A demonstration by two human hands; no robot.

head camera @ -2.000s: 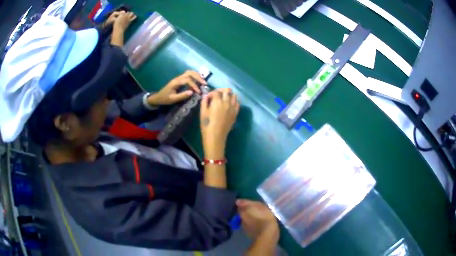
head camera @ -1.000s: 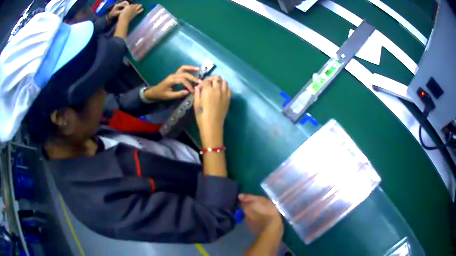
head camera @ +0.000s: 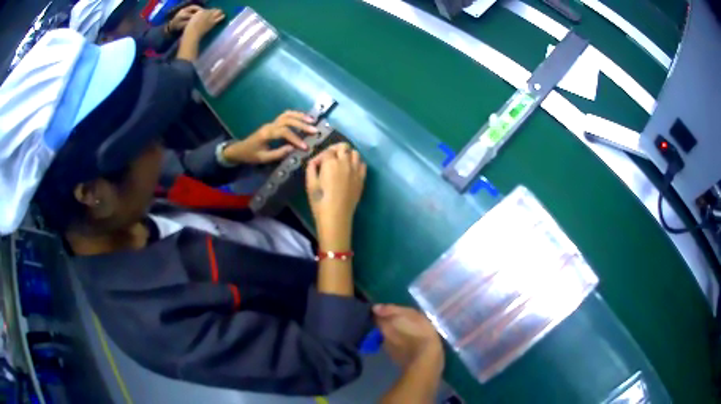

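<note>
My right hand [head camera: 411, 339] comes in from the bottom edge. Its fingertips touch the dark grey sleeve [head camera: 312, 347] of a seated worker near the elbow; whether they grip the cloth cannot be told. My left hand is not in view. The worker holds a dark grey holed bar [head camera: 288, 175] slanting at the bench edge. The worker's left fingers rest on its upper part, the right hand is beside it with curled fingers. A small metal piece [head camera: 322, 105] lies at the bar's upper end.
A shiny film-covered tray [head camera: 506, 284] lies on the green bench [head camera: 395, 185], another [head camera: 237, 51] at upper left. A flat metal bar with green label [head camera: 518, 110] lies behind. A grey machine housing [head camera: 696, 102] stands right. Another person's hands [head camera: 194, 22] are at top left.
The worker's right hand has moved down off the bar's upper end, so more of its row of holes shows. My right hand stays at the sleeve. The view has shifted slightly.
</note>
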